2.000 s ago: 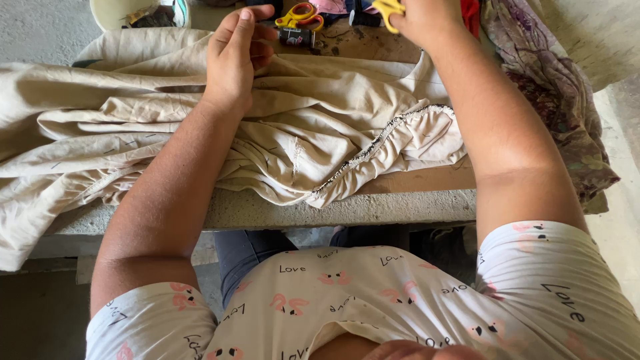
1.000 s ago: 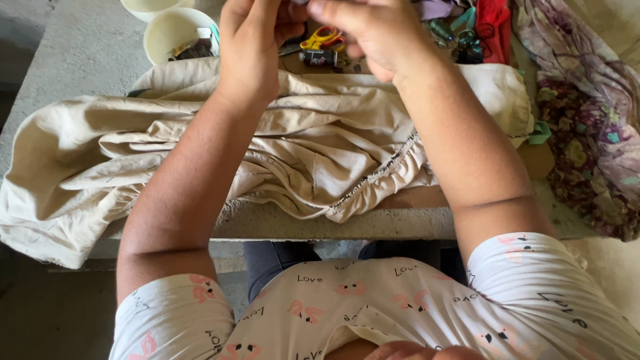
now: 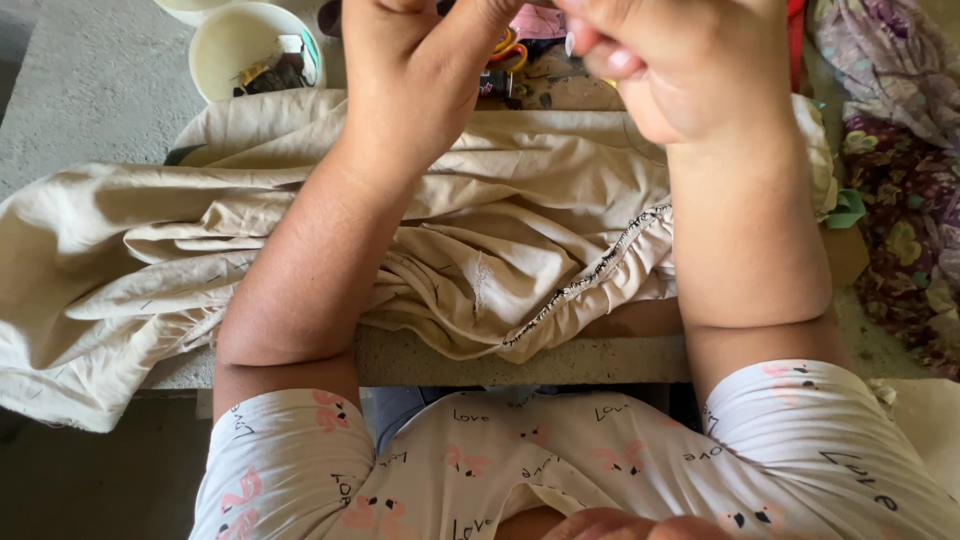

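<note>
My left hand (image 3: 412, 71) is raised at the top of the head view, its fingertips cut off by the frame edge. My right hand (image 3: 675, 67) is beside it, fingers curled, the two hands close together at the top edge. Whatever may be between the fingertips is hidden. Below them a cream cloth (image 3: 525, 161) lies bunched across the table, with a gathered edge (image 3: 592, 281) sewn in black thread. Behind the hands are scissors with yellow-orange handles (image 3: 511, 54), a small black cylinder (image 3: 495, 84), perhaps a thread spool, and a pink cloth (image 3: 538, 22).
A white tub (image 3: 201, 64) with dark scraps stands at the back left, with another pale container (image 3: 191, 6) behind it. Floral cloth (image 3: 900, 217) hangs at the right. The concrete table's front edge (image 3: 525, 367) runs before my body. A green scrap (image 3: 846, 208) sits by the cream cloth.
My right hand has moved left toward my left hand from the right side, where it held yellow-handled scissors two seconds ago. Those are no longer visible in it.
</note>
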